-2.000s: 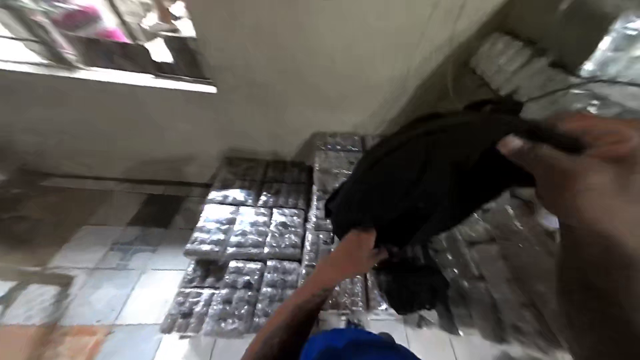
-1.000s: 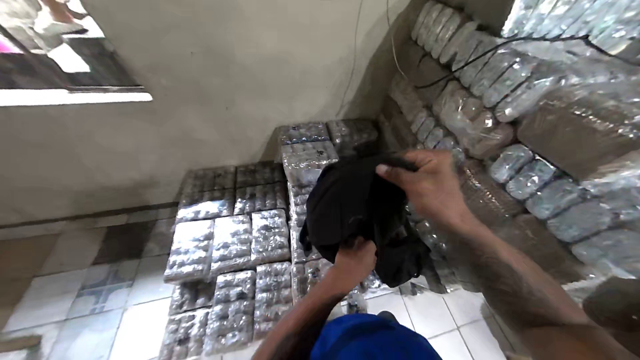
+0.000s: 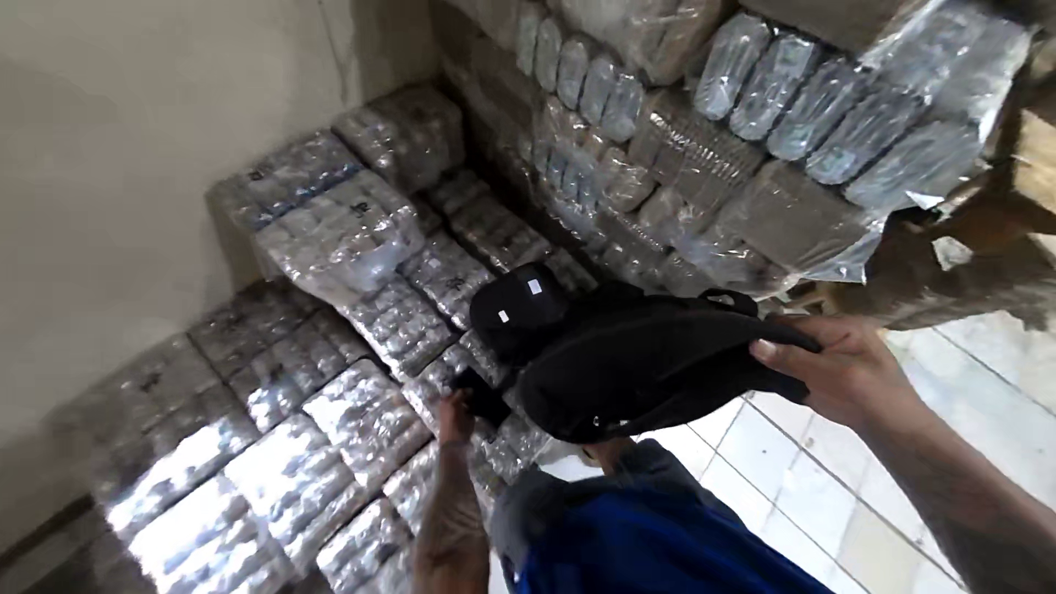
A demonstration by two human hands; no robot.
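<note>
My right hand (image 3: 833,367) grips the edge of a black fabric bag (image 3: 643,363), which hangs tilted in front of my body. My left hand (image 3: 456,417), lower and to the left, is closed on a flat dark object (image 3: 481,396) that looks like a phone, held over the plastic-wrapped packs. Beside the bag's far end lies a black cap-like item (image 3: 520,309) with two small white tags; whether it is joined to the bag I cannot tell.
Stacked plastic-wrapped packs (image 3: 330,231) stand along the wall (image 3: 165,107) and beneath my left hand. A taller stack of wrapped clear plastic containers (image 3: 808,99) rises at the upper right. White floor tiles (image 3: 792,470) show at the lower right.
My left hand has come away from the bag and now has the dark flat object in it. My right hand still holds the bag. The view has turned to the right.
</note>
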